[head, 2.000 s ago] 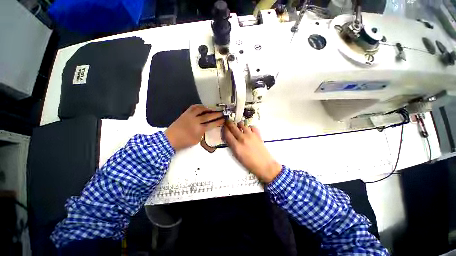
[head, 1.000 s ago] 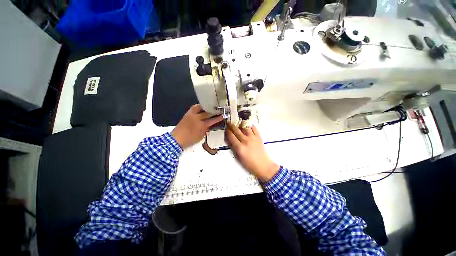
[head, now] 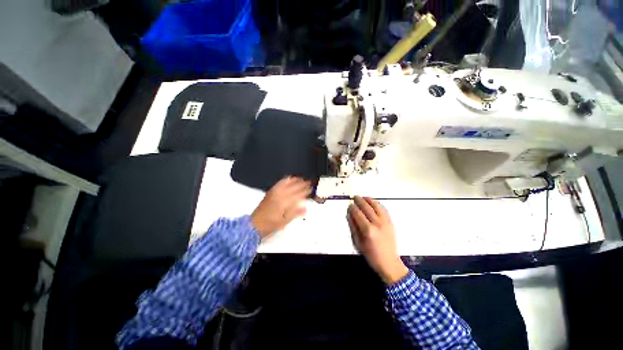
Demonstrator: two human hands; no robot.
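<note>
A dark panel with rounded corners (head: 280, 150) lies on the table left of the sewing machine head (head: 355, 123), its right edge close to the needle area. My left hand (head: 281, 206) is blurred at the panel's lower right corner; whether its fingers grip it is unclear. My right hand (head: 372, 232) rests on the table, right of and in front of the presser foot (head: 346, 169). Its fingers are together, the tips at a thin dark tape or cord (head: 444, 199) running right along the table. A grip on it cannot be made out.
Labelled dark panels (head: 212, 123) lie at the table's back left, a plain dark stack (head: 147, 202) at its left edge. Small red-handled snips (head: 574, 196) lie at the right end. Black pieces (head: 481, 307) lie below right. A blue crate (head: 201, 37) stands behind the table.
Both hands have come away from the needle, my left slightly toward the front, my right to the right and forward. The panel now shows more fully left of the machine. The camera view has shifted.
</note>
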